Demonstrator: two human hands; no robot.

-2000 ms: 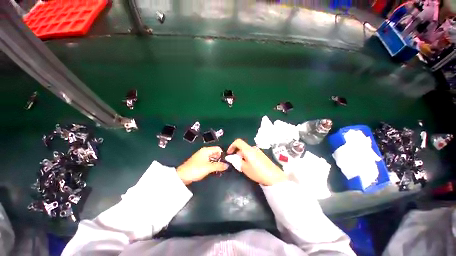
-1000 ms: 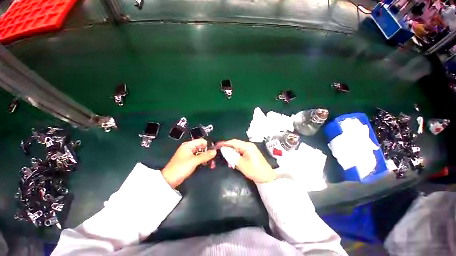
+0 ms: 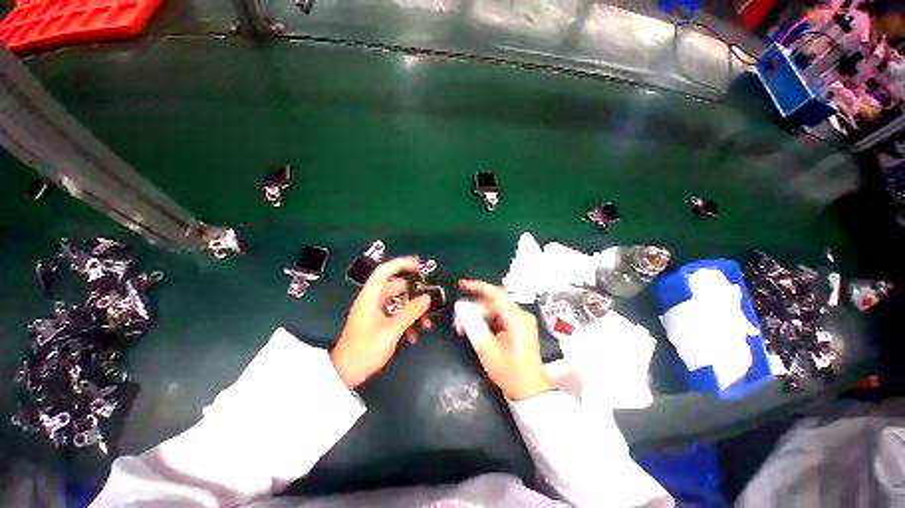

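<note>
My left hand (image 3: pixel 379 322) holds a small black square part (image 3: pixel 433 300) with a silver metal fitting between its fingers, near the middle of the green bench. My right hand (image 3: pixel 504 340) pinches a small folded white wipe (image 3: pixel 470 323) just to the right of that part, with a small gap between them. Two more square parts lie on the bench behind my left hand, one at the left (image 3: pixel 310 263) and one (image 3: pixel 364 268) close to the fingers. A silver fitting shows just behind the left fingertips; the rest of it is hidden by the hand.
Spaced parts (image 3: pixel 486 187) lie farther back. Tangled piles lie at left (image 3: pixel 77 347) and far right (image 3: pixel 794 316). Right of my hands are two clear bottles (image 3: pixel 631 270), white wipes (image 3: pixel 617 359) and a blue tray (image 3: pixel 703 379). A metal upright (image 3: pixel 99 164) slants at left.
My hands have moved apart slightly, and the wipe is now separate from the part. The left hand has turned, with the part's dark square showing more clearly. The camera view has shifted.
</note>
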